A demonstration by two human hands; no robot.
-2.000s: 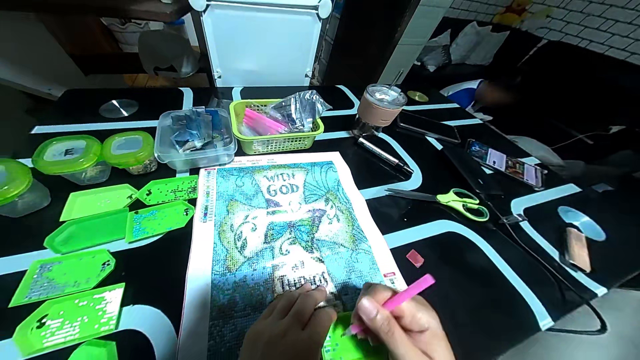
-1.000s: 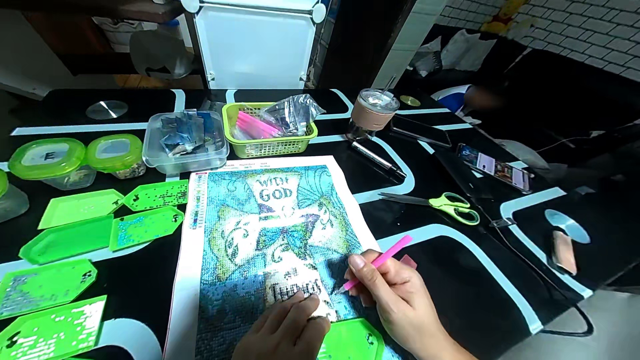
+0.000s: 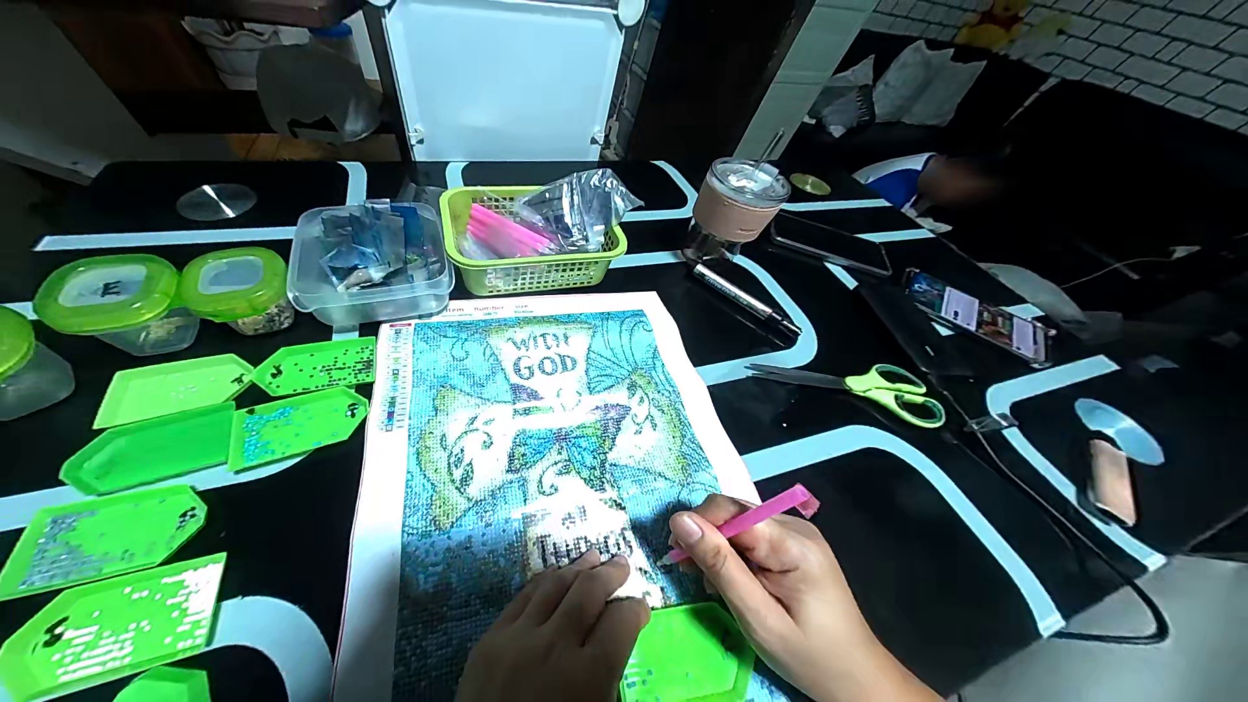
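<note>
A diamond painting canvas (image 3: pixel 575 458) with a cross and lettering lies flat on the black table. My right hand (image 3: pixel 770 575) holds a pink applicator pen (image 3: pixel 751 517), its tip at the canvas just right of the lower lettering. My left hand (image 3: pixel 565 624) rests palm down on the lower canvas, its fingers spread a little and holding nothing. Between my hands, on the canvas's lower part, lies a green bead tray (image 3: pixel 687 653) with a few beads in it.
Several green trays (image 3: pixel 107 541) of beads lie left. Behind stand lidded tubs (image 3: pixel 107 292), a clear container (image 3: pixel 370 278) of packets and a green basket (image 3: pixel 534 273) of pink pens. Rightward are a marker (image 3: pixel 746 300), a cup (image 3: pixel 738 205), scissors (image 3: pixel 858 385), phones (image 3: pixel 980 317) and a cable (image 3: pixel 1053 536). A person (image 3: pixel 936 180) is beyond.
Two seconds ago the pen was over the green tray beside my left hand; its tip is now on the canvas above the tray. More of the tray shows between my hands.
</note>
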